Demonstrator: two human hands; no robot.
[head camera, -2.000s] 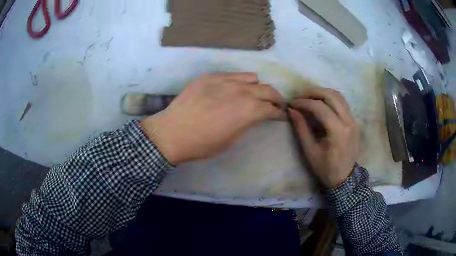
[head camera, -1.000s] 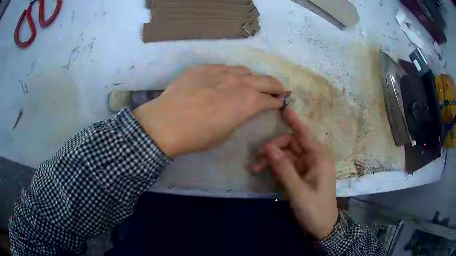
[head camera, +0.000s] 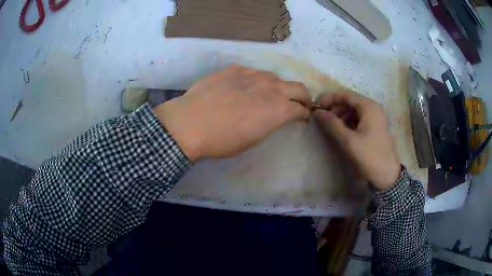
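Note:
The dark purplish pressing template (head camera: 162, 96) lies flat on the white cloth, its pale worn end at the left. My left hand (head camera: 237, 110) lies over the rest of it and presses it down, hiding most of it. My right hand (head camera: 359, 129) is at the template's right end, touching my left fingertips. Its thumb and fingers are pinched together on a tiny bit at that end (head camera: 316, 105), which looks like fabric but is too small to tell. Any fabric under my left hand is hidden.
Brown folded strips (head camera: 226, 20) lie at the top centre. A pale slim stack of blanks (head camera: 364, 19) is at the top right. The iron (head camera: 439, 121) is parked on a dark pad (head camera: 445, 182) at the right, beside a yellow item (head camera: 476, 135). Red scissor handles (head camera: 32, 16) show at the upper left.
My right hand has moved up from below the template's right end, where its fingers were spread, and now pinches there. My left hand stays over the template. The view has shifted slightly.

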